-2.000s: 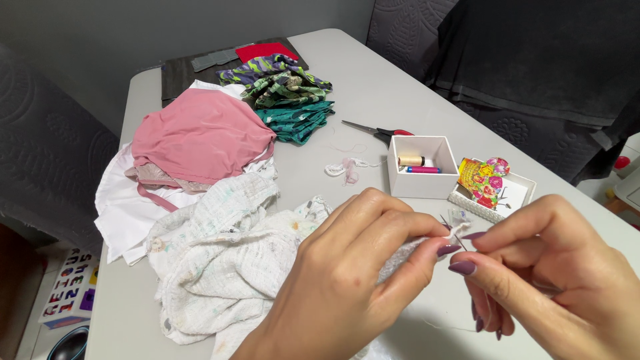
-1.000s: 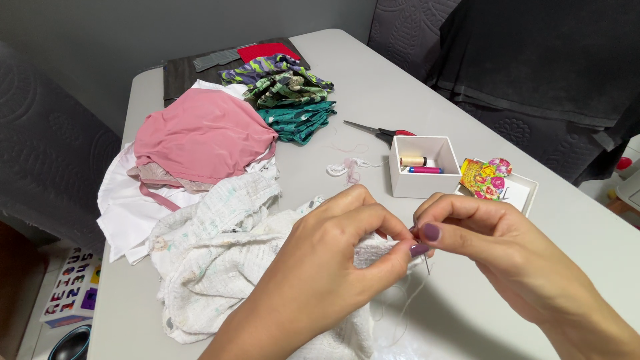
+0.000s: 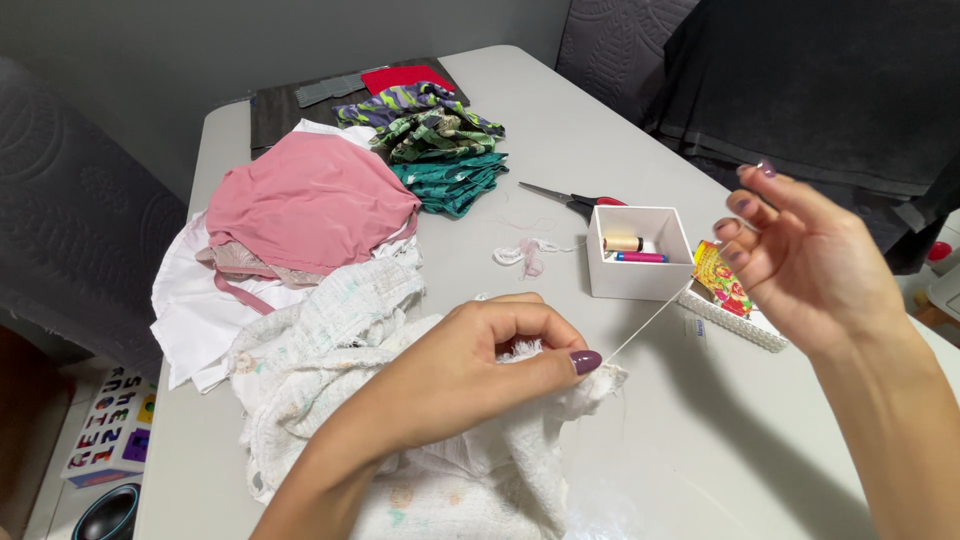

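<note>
My left hand (image 3: 480, 367) pinches the frayed edge of a white gauze cloth (image 3: 330, 375) with faint prints, between thumb and fingers. Raised at the right, my right hand (image 3: 802, 255) holds a white thread (image 3: 649, 321), which runs taut down to the cloth edge by my left thumb. Any needle at its fingertips is too small to make out. Behind my hands stands a white box (image 3: 641, 277) with a cream thread spool (image 3: 622, 244) and a magenta one (image 3: 641, 257) inside. A box lid (image 3: 735, 328) with a beaded rim holds a colourful floral packet (image 3: 721, 277).
Scissors (image 3: 574, 199) lie behind the box, with loose white and pink thread (image 3: 531, 255) nearby. To the left are a pink garment (image 3: 307, 202), white cloth (image 3: 187, 315) and folded patterned fabrics (image 3: 442, 139). A dark board (image 3: 281, 112) with a red piece (image 3: 405, 77) is at the back.
My right hand has moved up and to the right, away from my left hand, drawing the thread taut. Earlier both hands were together at the cloth edge. My left hand keeps its pinch.
</note>
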